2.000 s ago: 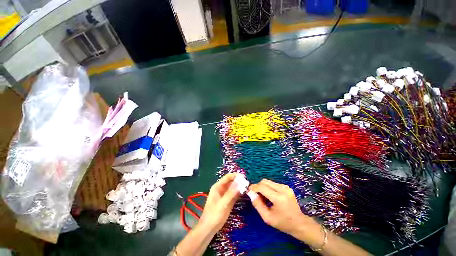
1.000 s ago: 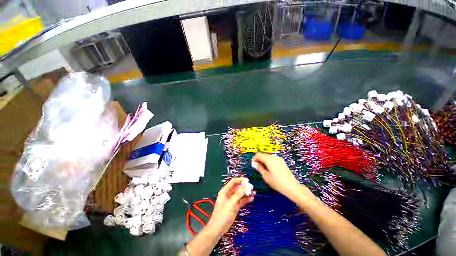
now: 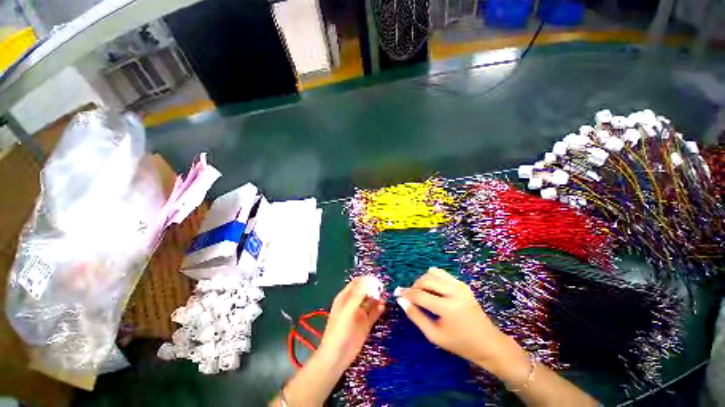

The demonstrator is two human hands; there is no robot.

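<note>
My left hand (image 3: 355, 312) is closed on a white connector housing (image 3: 371, 287) in front of the wire bundles. My right hand (image 3: 445, 306) is just right of it, thumb and fingers pinched together close to the housing; whether a wire is between them is too small to tell. Under and around my hands lie green wires (image 3: 413, 253) and blue wires (image 3: 425, 362). Yellow wires (image 3: 405, 207) lie above the green. Red wires (image 3: 548, 222) and black wires (image 3: 608, 318) lie to the right.
Loose white housings (image 3: 215, 322) are heaped at left, with a small carton (image 3: 222, 230) and white sheet (image 3: 290, 242) behind. Red-handled scissors (image 3: 296, 342) lie beside my left wrist. A clear plastic bag (image 3: 87, 238) is far left. Fanned harnesses (image 3: 636, 183) lie far right.
My right hand has come back from the green wires to beside the housing in my left hand. The camera view has tilted down again.
</note>
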